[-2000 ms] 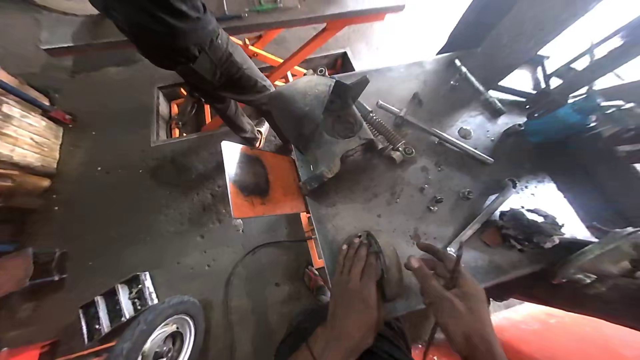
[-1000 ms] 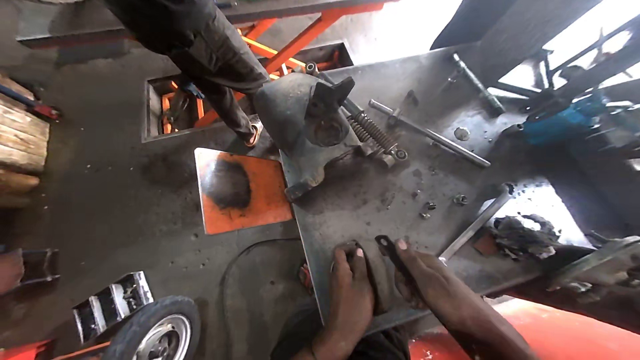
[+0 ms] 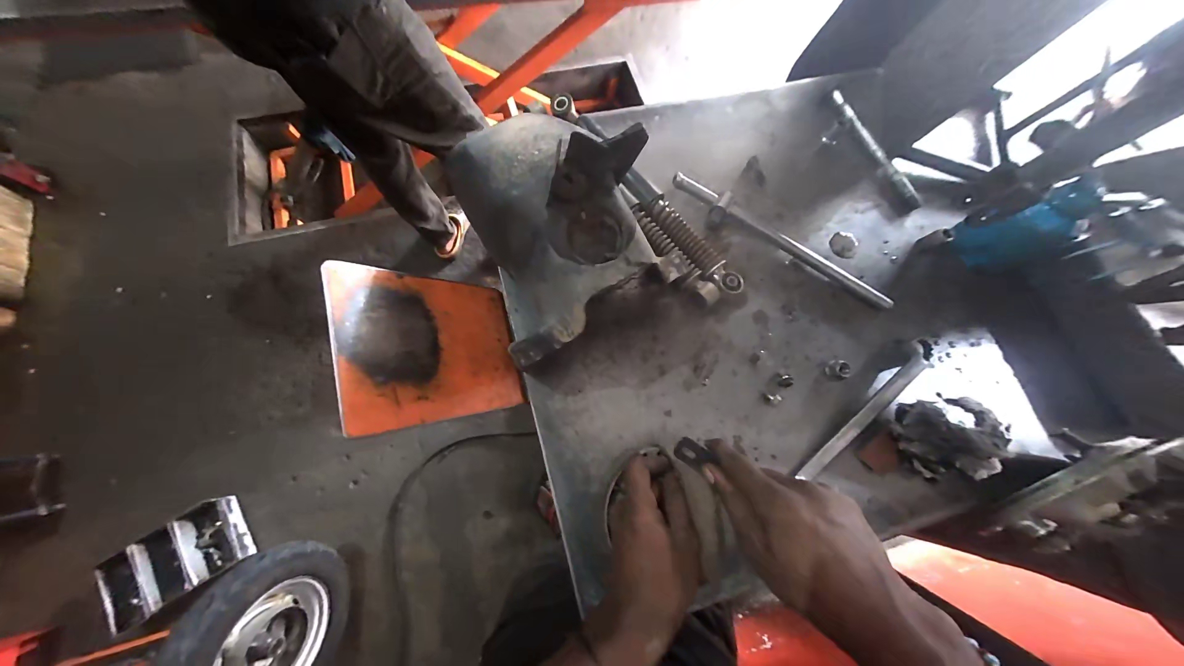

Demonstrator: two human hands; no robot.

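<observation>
My left hand [image 3: 647, 546] grips a round, curved part [image 3: 700, 518] with a dull greyish outer face, near the bottom edge of the metal workbench [image 3: 601, 416]. Its fingers curl over the near rim. To its right, my right hand [image 3: 805, 536] holds a small dark flat metal piece [image 3: 691, 451] with a hole at its end, between thumb and fingers. That piece lies beside the top of the round part; whether they touch cannot be told. Much of the round part is hidden under my hands.
A dark fender-like part [image 3: 518, 194] and coil-spring shock absorbers [image 3: 680, 236] lie farther up the bench. A metal bar [image 3: 805, 254], nuts [image 3: 838, 369] and a dirty rag [image 3: 953, 435] are to the right. A person's leg [image 3: 398, 120] stands beyond; a wheel [image 3: 268, 610] is lower left.
Two seconds ago my right hand was apart from the round part, with a thin rod visible below it; now it is beside the part with the dark flat piece showing at its fingertips.
</observation>
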